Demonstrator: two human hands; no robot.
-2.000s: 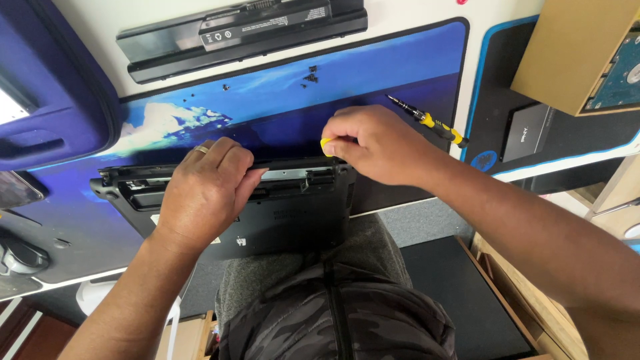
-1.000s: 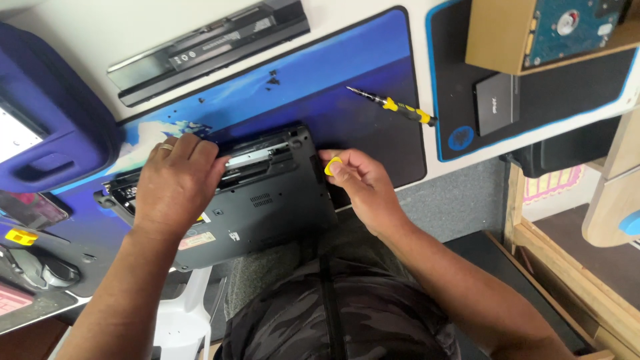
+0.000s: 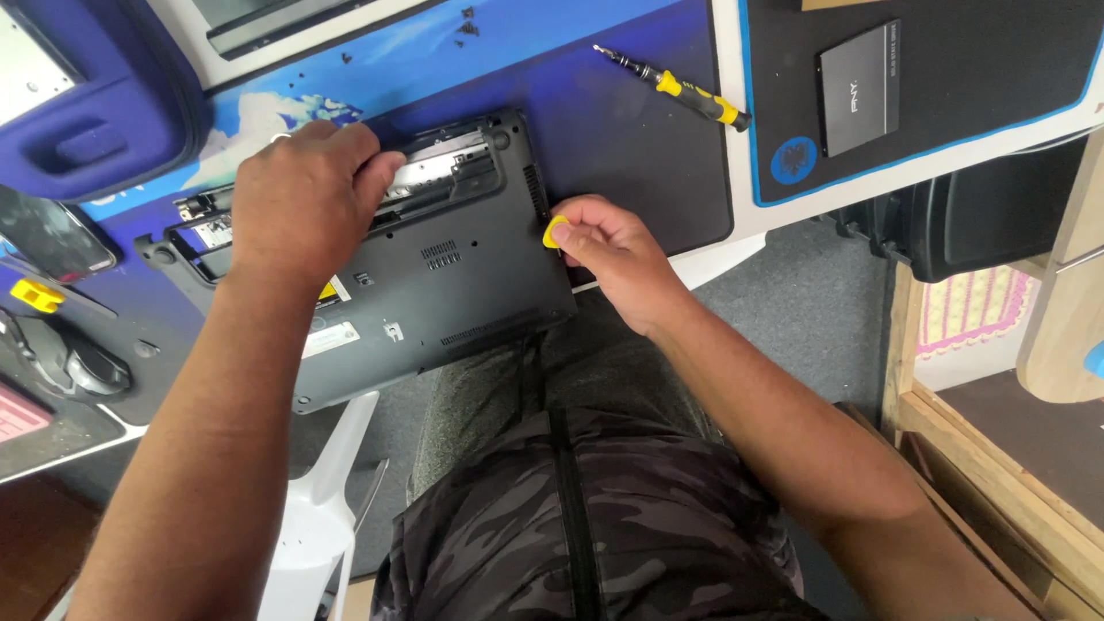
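Observation:
An upside-down black laptop (image 3: 466, 267) lies on the blue desk mat, its bottom side up and its long battery bay open. My left hand (image 3: 306, 194) grips the laptop's far edge at that bay, thumb over the rim; its fingertips are hidden. Between thumb and fingers my right hand (image 3: 604, 250) pinches a yellow plastic pry pick (image 3: 555, 232), held against the laptop's right side edge by the vent. A yellow and black screwdriver (image 3: 681, 90) rests on the mat at the upper right. Small dark screws (image 3: 467, 28) lie in a loose group on the mat.
Around the laptop are a blue zippered case (image 3: 95, 129), a phone (image 3: 56, 241), a small yellow piece (image 3: 37, 295) and a computer mouse (image 3: 69, 354). A laptop battery (image 3: 276, 26) lies beyond the mat. A PNY solid state drive (image 3: 861, 90) sits on a black mat at right.
The right hand with the yellow pick has moved from the laptop's far right corner down along its right side. The left hand stays on the far edge. The view has shifted closer.

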